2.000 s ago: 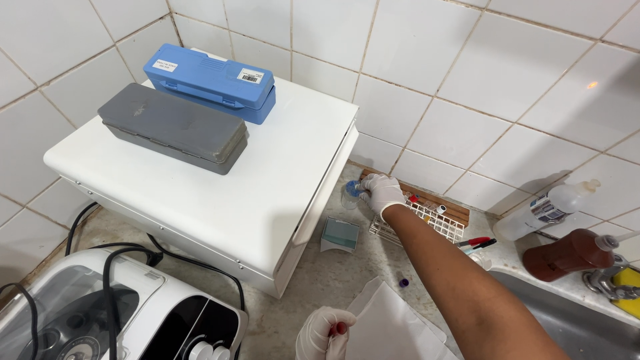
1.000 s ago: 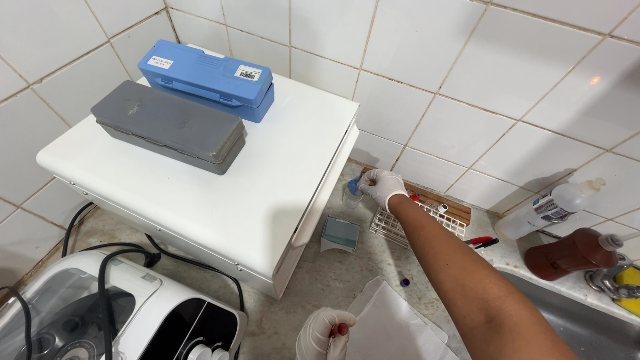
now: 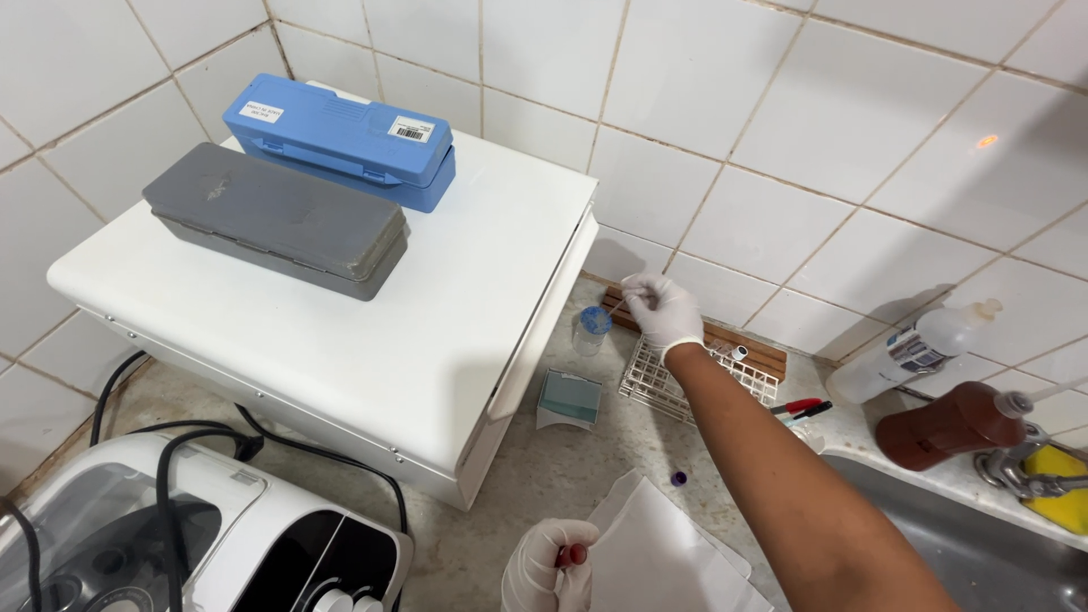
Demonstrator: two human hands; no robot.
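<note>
My left hand (image 3: 551, 565), in a white glove, holds an uncapped tube with dark red contents (image 3: 572, 555) upright at the bottom centre. My right hand (image 3: 661, 308), also gloved, pinches a thin clear stick or capillary tube (image 3: 618, 308) above the counter by the wall. Just left of it stands a small clear container with a blue top (image 3: 596, 320). Under my right wrist is a white wire test tube rack (image 3: 654, 374), with a capped tube (image 3: 739, 352) at its far side. A purple cap (image 3: 678, 478) lies on the counter.
Behind the rack lies a slatted wooden rack (image 3: 765, 355). A box of glass slides (image 3: 571, 398) and white paper (image 3: 671, 544) rest on the counter. Left are a white cabinet (image 3: 493, 255) with blue and grey cases, and a centrifuge-like machine (image 3: 246, 501). Bottles, pens and a steel sink (image 3: 943, 527) are right.
My right hand has moved slightly up and away from the blue-topped container, with the thin stick now visible in its fingers. My left hand keeps its hold on the tube.
</note>
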